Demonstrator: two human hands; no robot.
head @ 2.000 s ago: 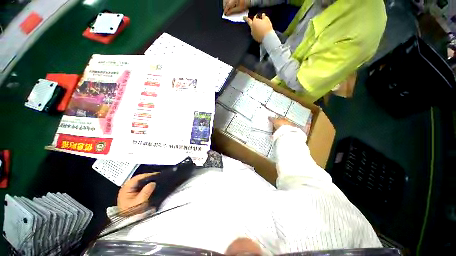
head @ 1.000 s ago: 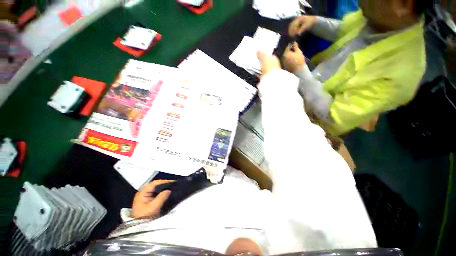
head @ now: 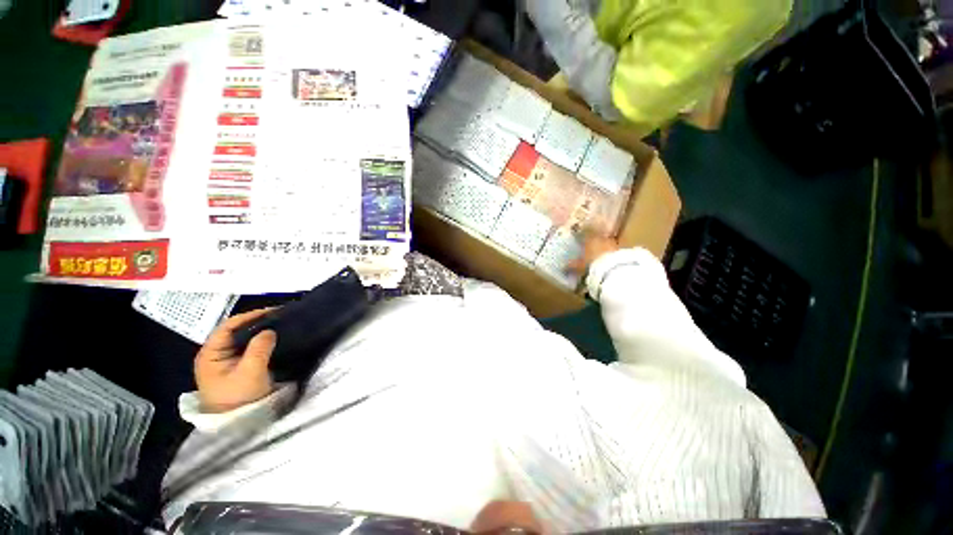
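My left hand (head: 235, 363) holds a narrow black piece (head: 309, 324), possibly pad backing, at the table edge. My right hand (head: 594, 257) is at the near right side of the open carton (head: 660, 199), its fingers blurred over the contents; I cannot tell whether it grips a plate. Rows of white perforated plates (head: 470, 120) fill much of the carton. A red and pink printed sheet (head: 564, 193) shows among them. A fanned stack of white plates (head: 78, 434) stands at the lower left. A white perforated plate (head: 186, 311) lies partly under the newspaper (head: 282, 199).
A person in a yellow vest (head: 695, 52) is beyond the carton, arm near its far edge. Black crates (head: 841, 89) stand on the floor at right. A red fixture (head: 23, 183) is on the green surface at left. A long dotted sheet (head: 423, 57) lies behind the newspaper.
My right hand has come back from white plates beside the neighbour to the carton. The red and pink sheet now shows there, where white plates lay earlier. My left hand still holds the black piece.
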